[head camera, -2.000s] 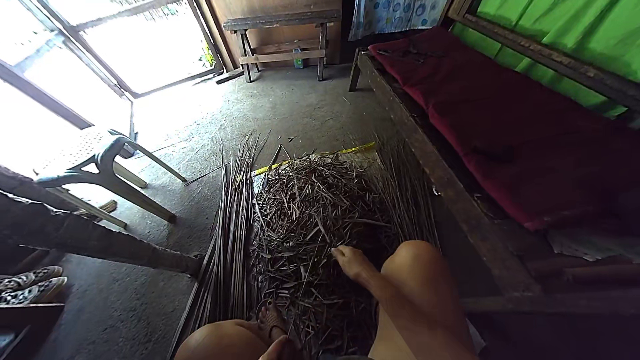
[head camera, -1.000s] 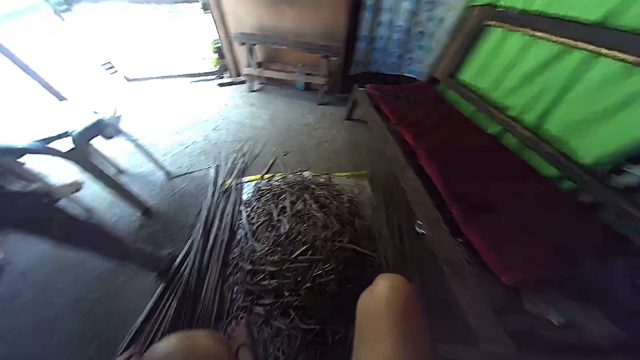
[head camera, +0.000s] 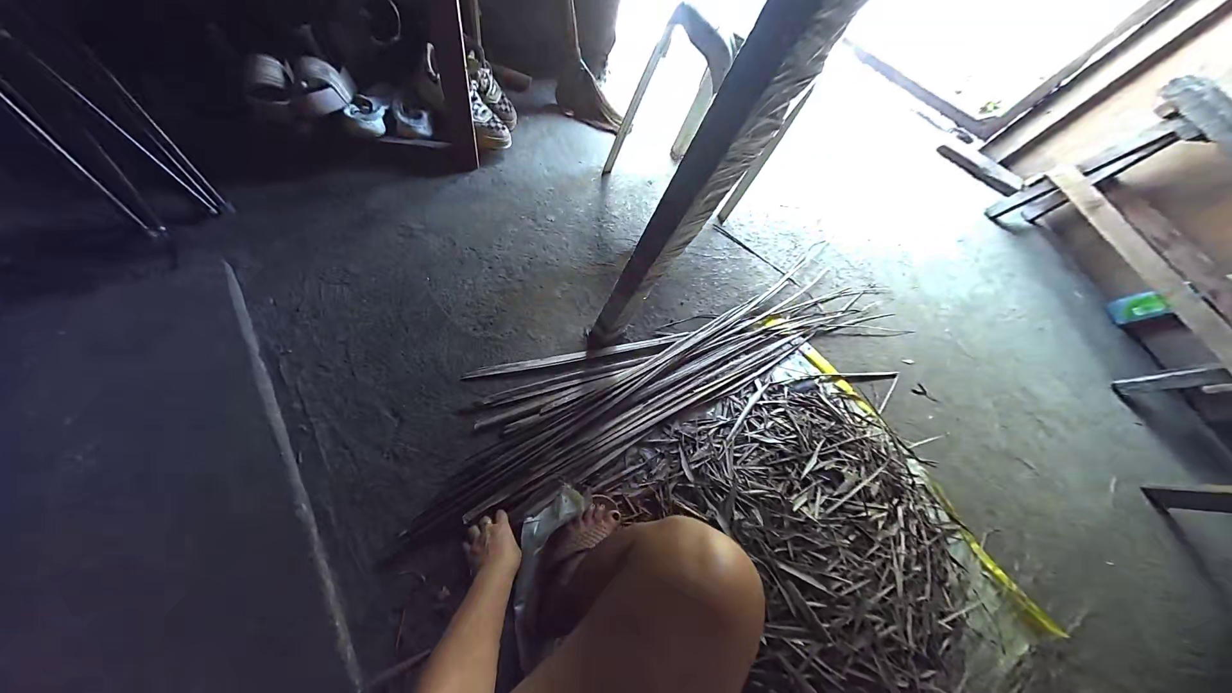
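Note:
My left hand (head camera: 492, 541) reaches down beside my bare foot, at the near ends of a bundle of long thin dried stalks (head camera: 616, 395). Its fingers are bent over the stalk ends; whether they grip any is unclear. Right of the bundle, a heap of short dried leaf pieces (head camera: 818, 520) lies on a pale sheet with a yellow edge (head camera: 1011, 587). A grey-white piece of the sheet or cloth (head camera: 544, 529) shows between my hand and my foot. My right hand is out of view.
A slanting wooden post (head camera: 707, 173) stands just beyond the stalks, with a plastic chair (head camera: 707, 43) behind it. Several shoes (head camera: 366, 115) sit on a low rack at the upper left, near a broom (head camera: 582, 91). A wooden bench (head camera: 1145, 250) is at the right.
The view has swung far to the left. A hand rested on the leaf heap two seconds ago; now my left hand is at the near ends of the stalks.

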